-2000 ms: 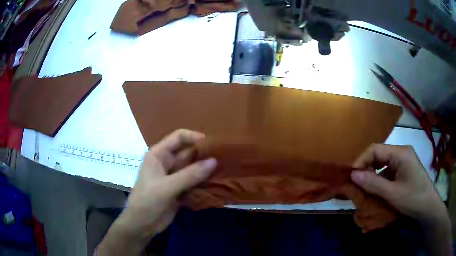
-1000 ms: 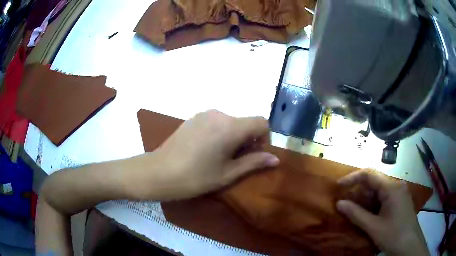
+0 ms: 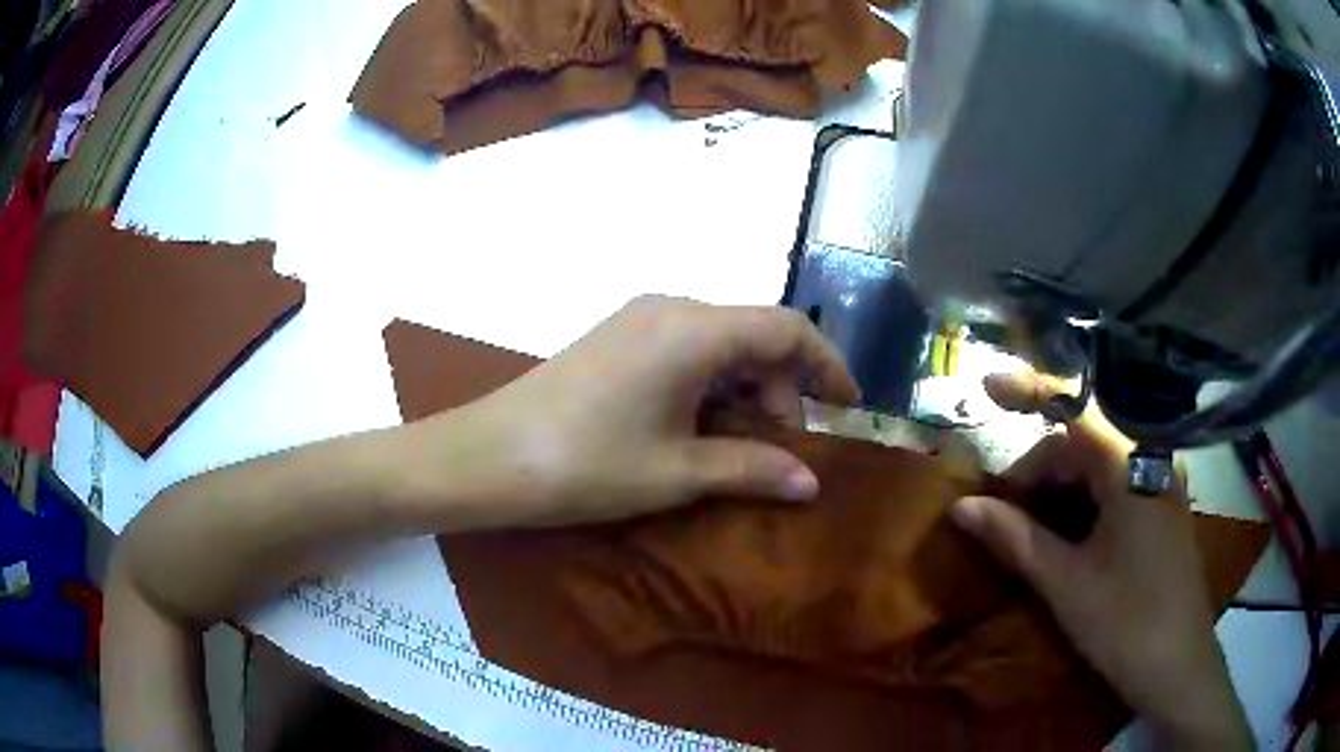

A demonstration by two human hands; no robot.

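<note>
A gathered rust-brown panel lies on a flat cut panel, whose slanted ends show at left and right. My left hand lies over the top edge, thumb on the fabric, fingers curled near the needle plate. My right hand has its thumb on the gathered panel and its index finger reaching under the machine head beside the presser foot area. Whether the right fingers pinch cloth is hard to see. The panels' top edge is just in front of the needle plate.
The pale machine head overhangs the upper right. Red-handled snips lie at the right. A spare cut piece lies at the left. Gathered pieces lie behind. A printed scale runs along the front edge.
The flat panel was held open low before the needle; the gathered panel now lies over it, near the plate. My right hand has moved up and its index finger now reaches the needle area.
</note>
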